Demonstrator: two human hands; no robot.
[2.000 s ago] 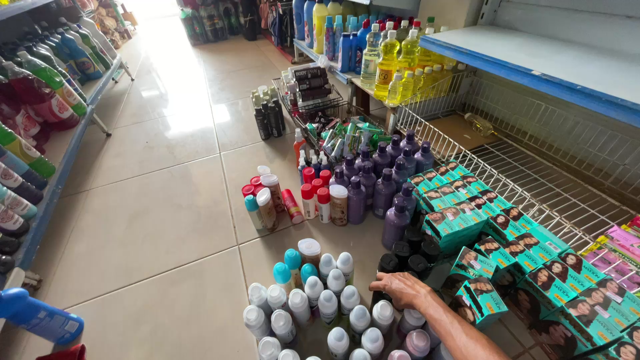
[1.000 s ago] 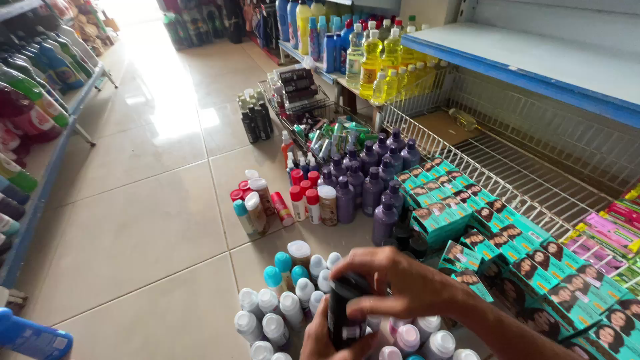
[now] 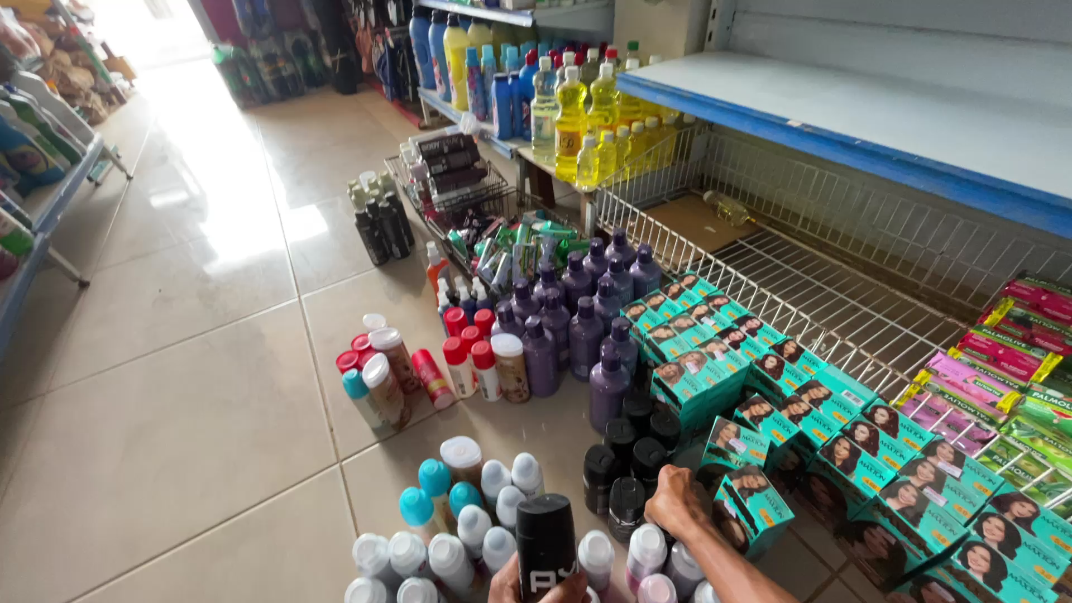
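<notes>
My left hand (image 3: 548, 586) is closed around a black Axe deodorant can (image 3: 546, 540), held upright at the bottom centre over white-capped bottles (image 3: 452, 559). To the right, my right hand (image 3: 677, 502) reaches down beside several black-capped cans (image 3: 626, 507) standing on the floor; its fingertips are hidden, so whether it grips one cannot be told. Teal hair-dye boxes (image 3: 749, 507) stand just right of that hand. Purple bottles (image 3: 540, 356) are grouped behind the black cans.
Red-capped containers (image 3: 484, 368) and brown-and-white canisters (image 3: 511, 368) stand on the tiled floor. A wire basket (image 3: 829, 335) runs along the right below a blue-edged shelf (image 3: 837, 109). Yellow bottles (image 3: 571, 117) stand behind, packaged soaps (image 3: 997, 352) at the far right, and another shelf (image 3: 50, 201) at left.
A second ago both hands were together at a black can; now the left holds it and the right has moved away, down to the black-capped cans. The view has shifted somewhat.
</notes>
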